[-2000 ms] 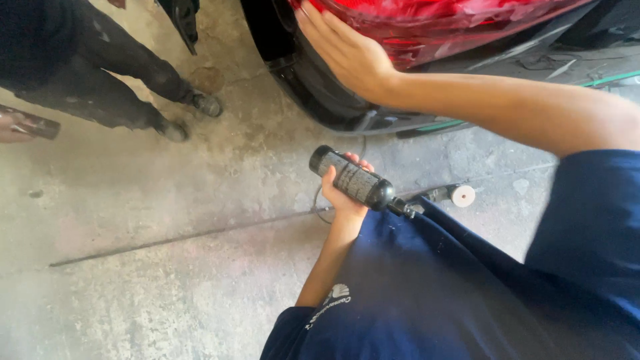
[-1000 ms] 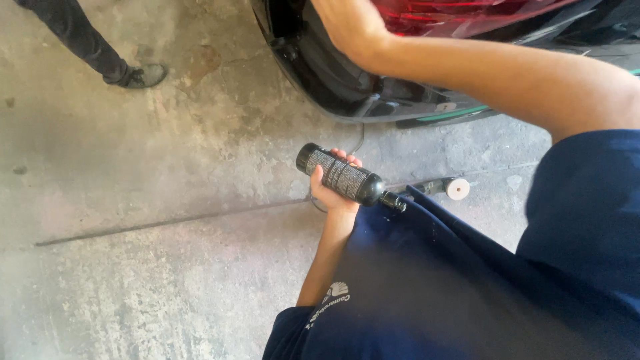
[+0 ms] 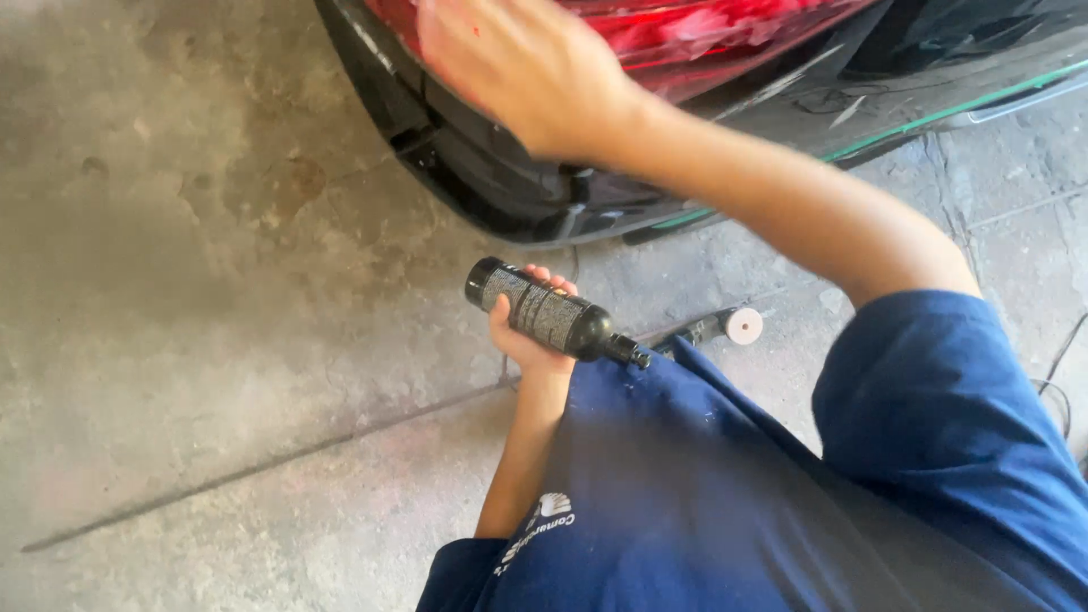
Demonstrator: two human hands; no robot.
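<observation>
My left hand (image 3: 531, 340) grips a black bottle (image 3: 544, 313) with a printed label; the bottle lies tilted, its narrow nozzle end pointing down and right. My right hand (image 3: 527, 76) is blurred, with its palm down and fingers extended over the edge of a red tail light (image 3: 671, 42) on a black car. Its palm side is hidden, but no held object shows. Pale, cloudy smears cover part of the red lens. The bottle is just in front of my blue shirt, apart from the car.
The black bumper (image 3: 527, 204) curves above the bottle. A power tool with a round pale pad (image 3: 744, 326) is beyond my shirt's edge, partly hidden by it. Concrete floor (image 3: 212, 340) with a long joint extends at left; a thin cable (image 3: 1062, 365) lies at right.
My right hand has moved about over the tail light, and my left hand keeps hold of the bottle. The other person's legs, seen at upper left before, are out of view.
</observation>
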